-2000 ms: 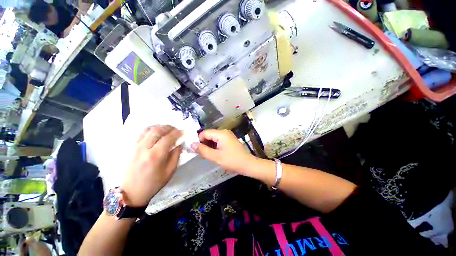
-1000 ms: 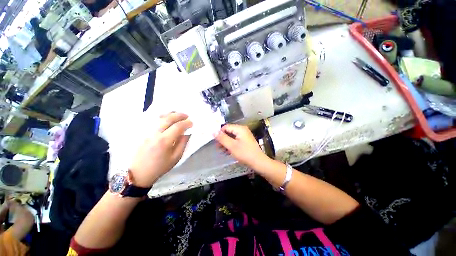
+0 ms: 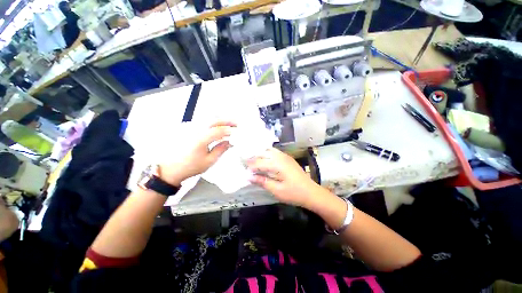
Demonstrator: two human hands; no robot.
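Note:
A white fabric piece (image 3: 232,169) lies between my hands in front of the overlock machine (image 3: 326,97), its lower edge hanging in folds near the table's front edge. It blends into the white tabletop. My left hand (image 3: 200,154), with a watch on the wrist, holds the fabric's left part between thumb and fingers. My right hand (image 3: 280,176), with a bracelet, pinches its right part just below the needle area (image 3: 272,123). The fabric's far edge cannot be made out against the table.
Black-handled snips (image 3: 376,150) with pale threads and a silvery disc (image 3: 346,156) lie right of the machine. More snips (image 3: 419,117) lie by the red basket (image 3: 441,129) of spools. A black strip (image 3: 192,103) lies at the left, beside dark garments (image 3: 86,171).
The view has tilted up and shifted, so machine and table sit lower and further right. The fabric now shows folded and partly lifted between my hands, and my right hand's fingers have spread along it.

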